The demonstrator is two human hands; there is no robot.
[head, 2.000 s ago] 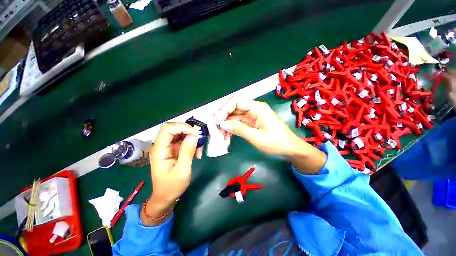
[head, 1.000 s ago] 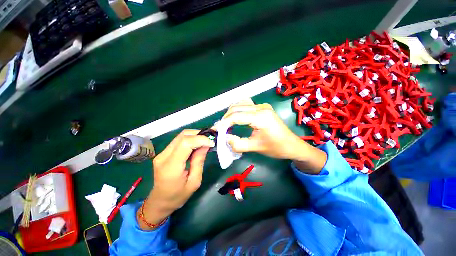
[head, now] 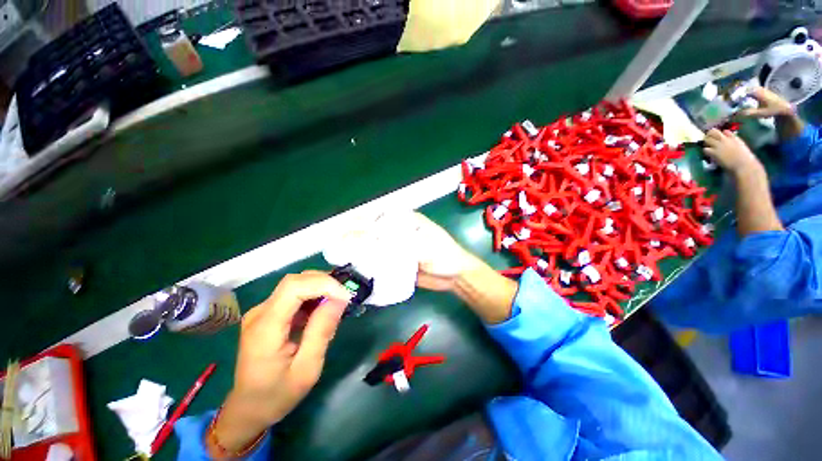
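Observation:
My left hand [head: 287,347] pinches a small black electronic unit [head: 352,286] with a green patch showing on it. My right hand [head: 451,261] holds a white wipe [head: 383,259] right beside the unit; its fingertips are mostly hidden by the wipe and blurred. A red spring clamp [head: 405,359] with black jaws and a small white label lies on the green surface in front of me, touched by neither hand.
A large heap of red clamps [head: 590,203] lies to the right. Another person in blue sleeves [head: 784,270] works at far right near a white fan [head: 793,69]. Bottles [head: 203,307], a red pen [head: 183,407], crumpled wipe [head: 142,414] and red tray [head: 79,423] are left; black trays [head: 324,31] stand across.
The view has shifted, showing more of the right side and the other person's hands. The wipe now looks spread wider beside the unit. Both hands keep their hold.

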